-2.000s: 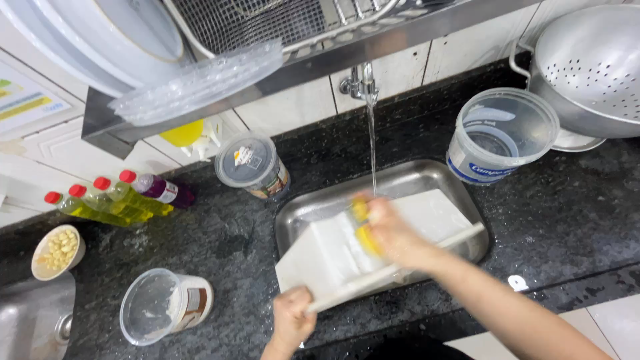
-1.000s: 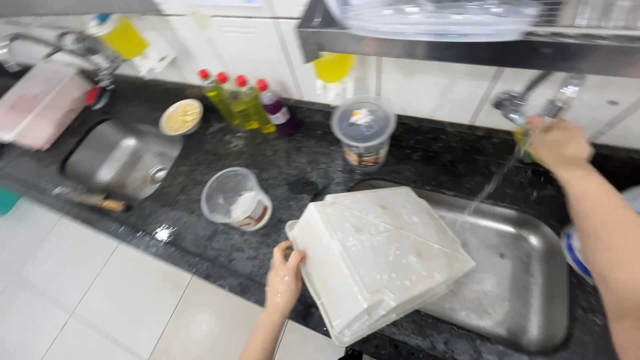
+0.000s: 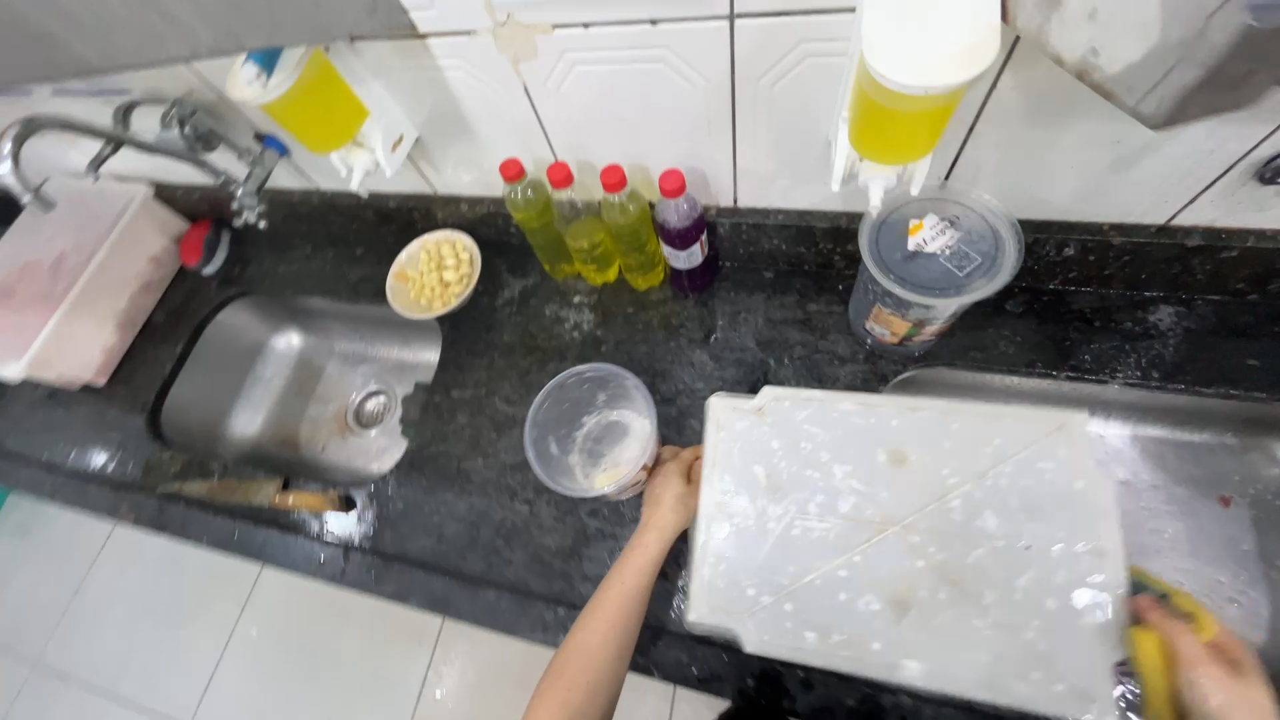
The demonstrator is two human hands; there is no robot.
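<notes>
A white plastic bin, wet and with its underside up, lies over the left part of the right-hand steel sink. My left hand grips its left rim, with the fingers partly hidden. At the bin's right side my right hand, blurred, holds a yellow sponge with a dark side. Close to my left hand stands a clear plastic tub with white residue inside.
Behind the bin stands a lidded dark tub, below a soap dispenser. Several red-capped bottles line the wall. Farther left are a bowl of peeled garlic cloves, another sink, a knife and a pinkish bin.
My right hand has come down from near the running tap to the bin's right side, with the sponge. The bin now lies flatter, my left hand still on its rim. The view has shifted left.
</notes>
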